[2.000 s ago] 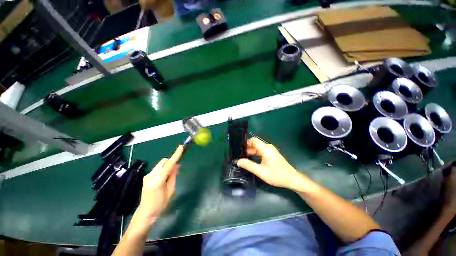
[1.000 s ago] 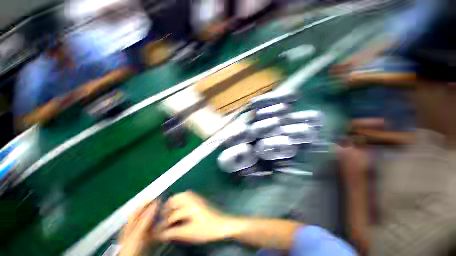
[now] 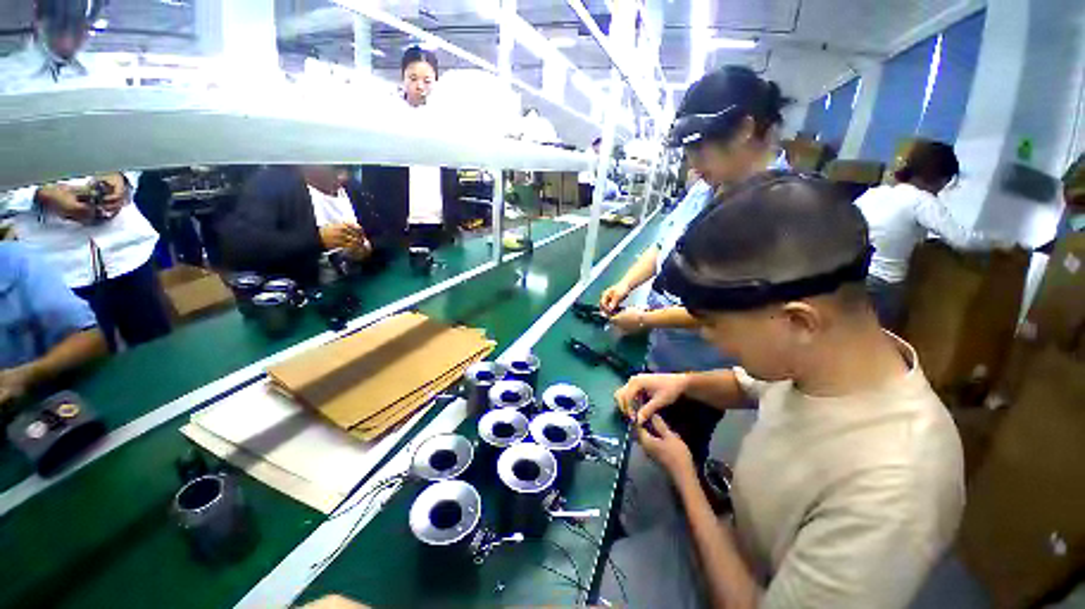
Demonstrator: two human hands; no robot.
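Note:
Several black barrel housings with wide silver flared rims stand grouped on the green bench in front of me. Short pale connector pieces and thin dark lead wires lie beside them. A sliver of skin shows at the bottom edge; it is cut off, and I cannot tell which hand or arm it is. Neither of my hands is clearly visible, and anything they hold is out of the picture.
Brown cardboard sheets lie over pale sheets left of the housings. A lone black cylinder and a black block stand further left. A person in a beige shirt sits close on the right; others work along both sides.
The view has swung right and up along the line. My hands, the mallet and the black part I held have left the clear view. The grouped housings now appear nearer the middle.

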